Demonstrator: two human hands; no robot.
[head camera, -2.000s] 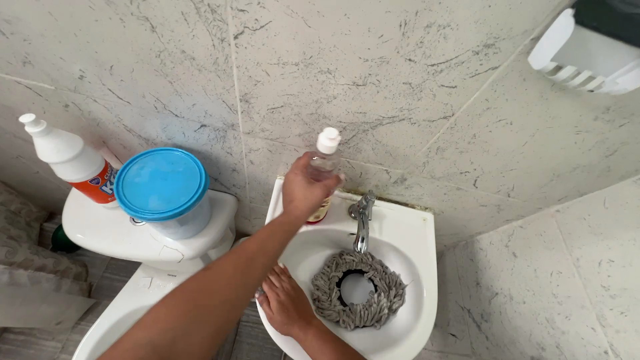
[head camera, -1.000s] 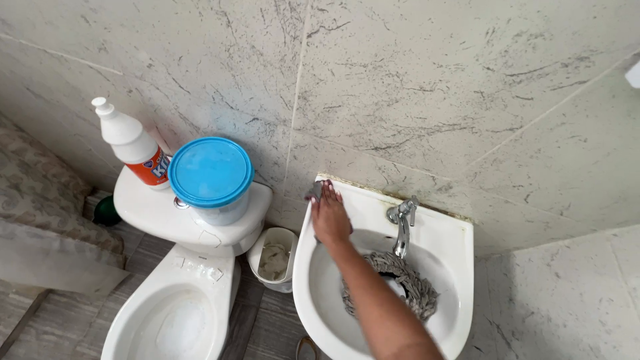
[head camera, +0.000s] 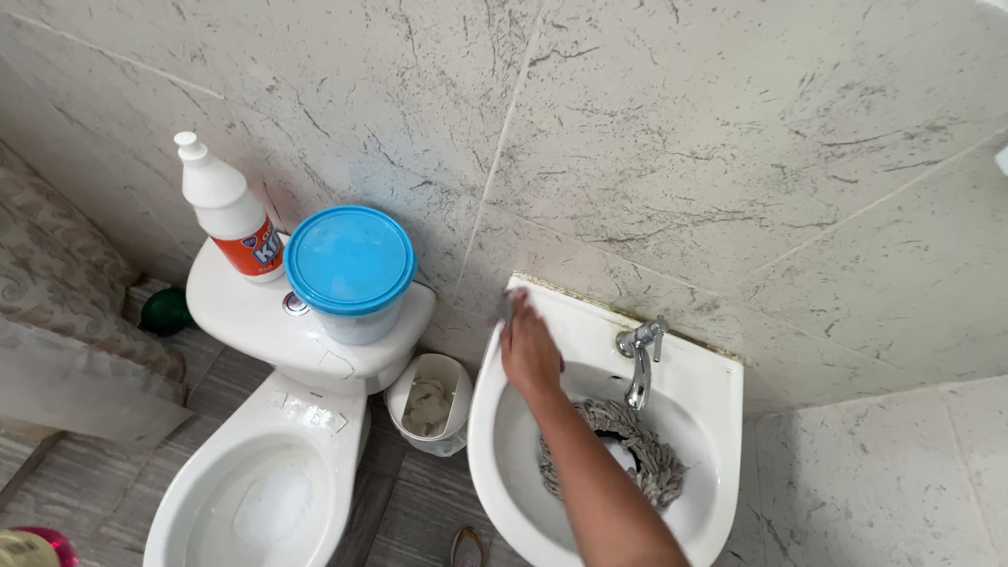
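My right hand (head camera: 532, 346) is at the back left corner of the white sink (head camera: 728, 441), its forearm crossing the basin from the lower right. A small dark grey pad or cloth (head camera: 504, 305), mostly hidden, is under its fingers. A chrome faucet (head camera: 642, 358) stands to the right of the hand. A grey string mop head (head camera: 657, 465) lies in the basin, partly covered by the forearm. My left hand is out of view. At the bottom left edge, part of a bottle or container (head camera: 35, 547) with pink and pale yellow shows; what supports it is hidden.
Left of the sink is a toilet (head camera: 197, 480). Its tank (head camera: 236, 315) bears a white bottle with an orange label (head camera: 228, 205) and a blue-lidded tub (head camera: 350, 260). A small waste bin (head camera: 431, 402) stands between toilet and sink. A patterned curtain (head camera: 63, 268) hangs at left.
Two seconds ago my left hand held a clear, white-capped bottle near the faucet; both have left that spot. My right hand has moved from the sink's left rim to its back left corner.
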